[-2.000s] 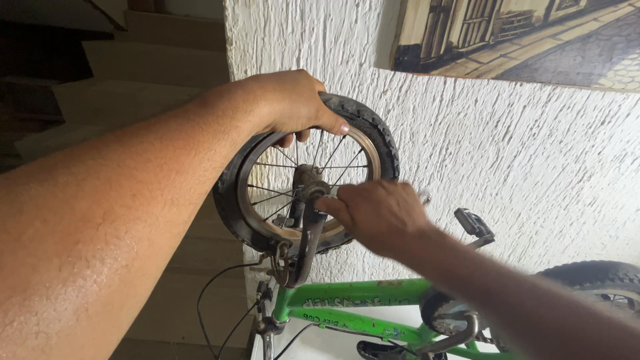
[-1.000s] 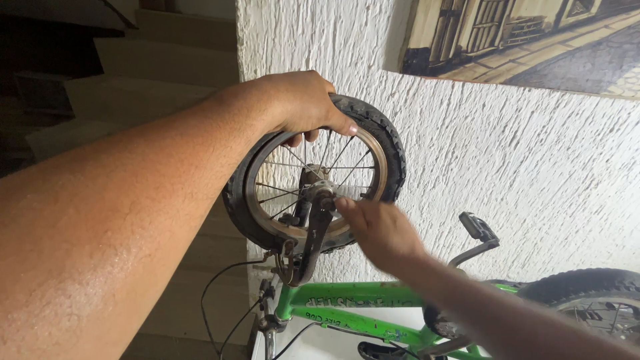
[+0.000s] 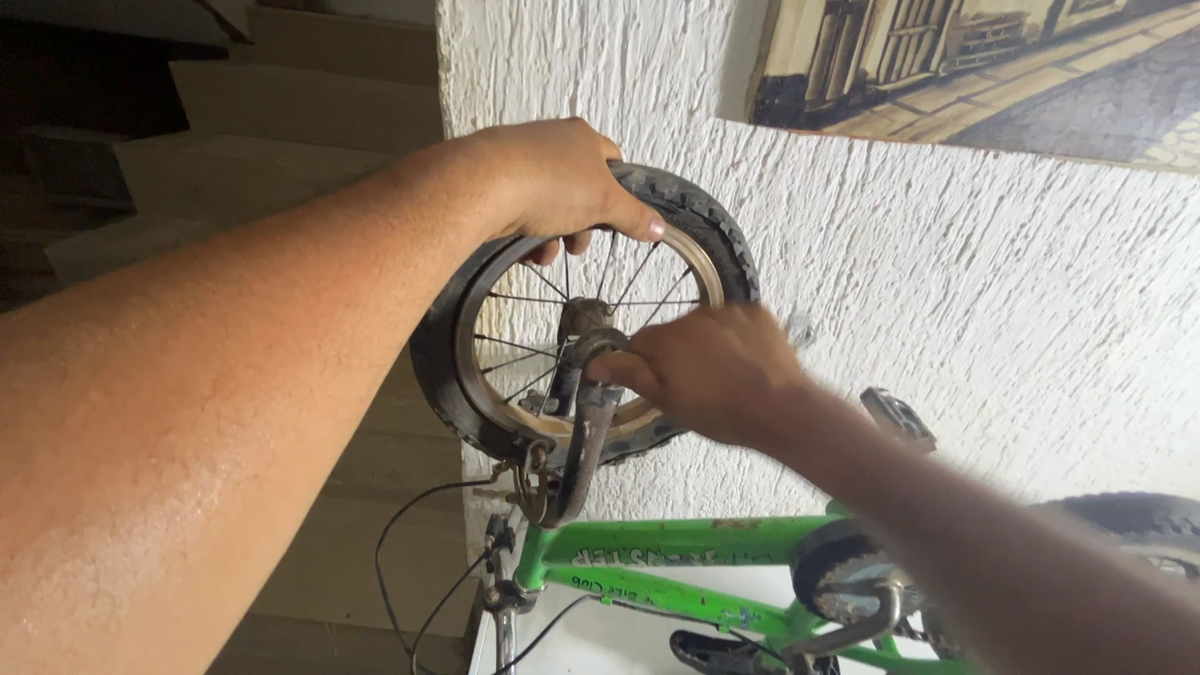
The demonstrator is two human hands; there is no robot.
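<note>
A small green bicycle frame (image 3: pixel 675 544) lies upside down, its front wheel raised before a white wall. My left hand (image 3: pixel 572 187) grips the top of the black knobby tire (image 3: pixel 731 225), thumb on the worn metal rim and fingertips showing between the spokes. Beside the wheel hub (image 3: pixel 589 317), at the end of the rusty front fork (image 3: pixel 589 450), my right hand (image 3: pixel 712 366) has its thumb and fingers curled at the axle end. Whether a small part or tool is between those fingers is hidden. Near the fork crown sits a caliper brake (image 3: pixel 532 478).
Thin black cables (image 3: pixel 380 553) loop left of the handlebar stem. A pedal (image 3: pixel 898 419), a crank arm (image 3: pixel 867 619) and the rear tire (image 3: pixel 1134 516) are at the right. A painting (image 3: pixel 975 75) hangs on the textured wall (image 3: pixel 937 281). Stairs (image 3: pixel 281 103) descend or rise at the left.
My right hand has shifted and turned about the axle end, staying close to the hub. My left hand keeps its hold on the tire.
</note>
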